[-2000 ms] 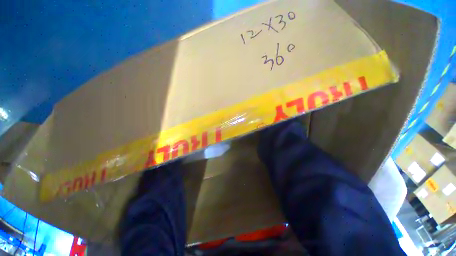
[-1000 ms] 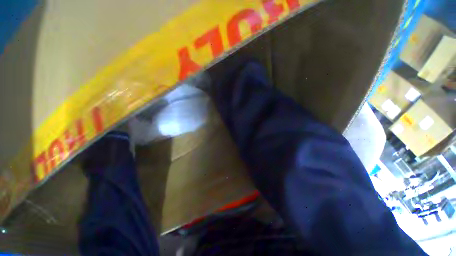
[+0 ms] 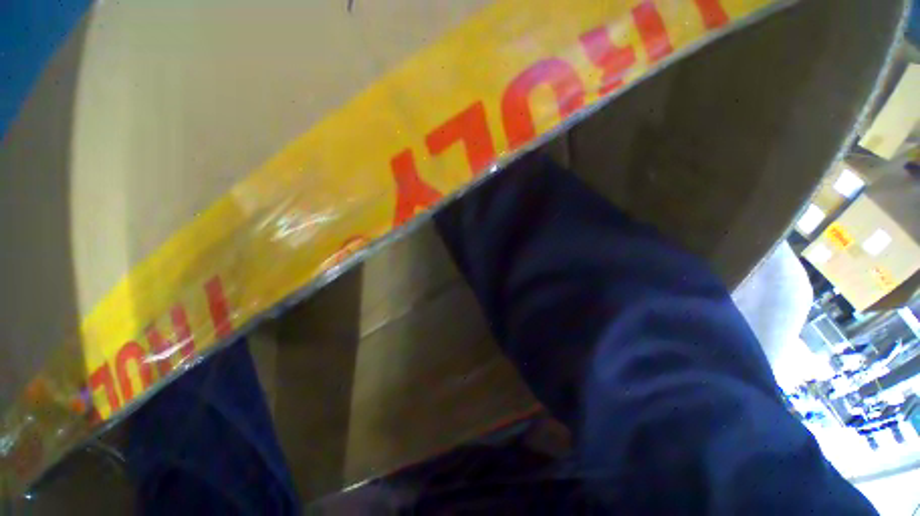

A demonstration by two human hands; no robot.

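Observation:
A large brown cardboard carton [image 3: 262, 91] fills most of the head view, tilted. Yellow tape [image 3: 333, 191] with red letters runs along its flap edge. Both of my dark blue sleeves reach into the carton, under the flap. The right sleeve [image 3: 625, 312] comes from the lower right and the left sleeve [image 3: 202, 433] from the lower left. Both hands are hidden behind the flap, so what they hold or touch does not show. The carton's inner wall [image 3: 404, 353] shows between the sleeves.
Brown cartons with white labels [image 3: 863, 252] are stacked at the right edge. A white rounded surface [image 3: 777, 302] lies beside the carton's right side. Bright, blurred equipment shows at the lower right. Blue floor [image 3: 35, 45] shows at the upper left.
The flap looks much closer than two seconds ago, and its handwriting is out of view. The white translucent thing seen between my sleeves one second ago is now hidden behind the flap.

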